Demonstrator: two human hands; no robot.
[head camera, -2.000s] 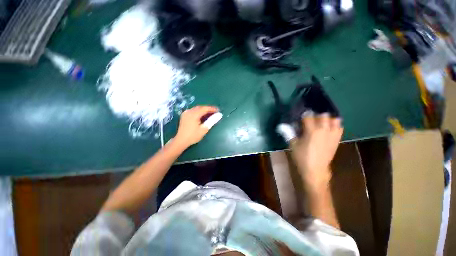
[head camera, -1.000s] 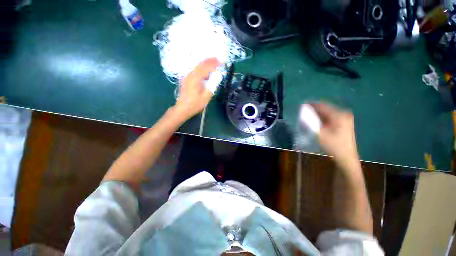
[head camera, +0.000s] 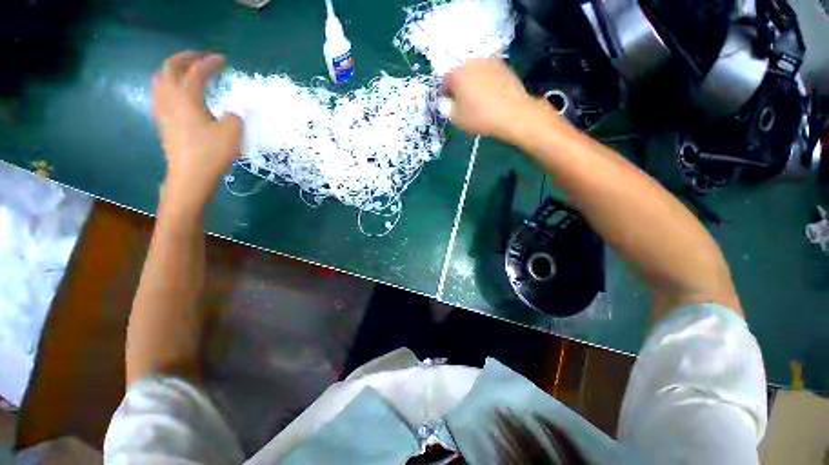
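A tangled heap of white sealing rings (head camera: 341, 136) lies spread on the green bench top. My left hand (head camera: 194, 118) is at the heap's left end, fingers apart and curved; part of the heap lies against its thumb side. My right hand (head camera: 482, 98) is at the heap's upper right edge, fingers bent down with a white cover at a fingertip; whether it pinches rings is hidden. A black plastic housing (head camera: 556, 259) with a silvery centre ring lies at the bench's front edge, below my right forearm, touched by neither hand.
A second white heap (head camera: 459, 34) lies beyond the first. A glue bottle (head camera: 337, 53) with a blue label lies behind the rings. Stacked black assemblies (head camera: 718, 82) with silvery cylinders fill the right rear. A pale seam (head camera: 460, 213) crosses the green bench top.
Both hands have moved to the ring heap, which is now spread wider to the left. My right hand has crossed over past the housing. The view has shifted left.
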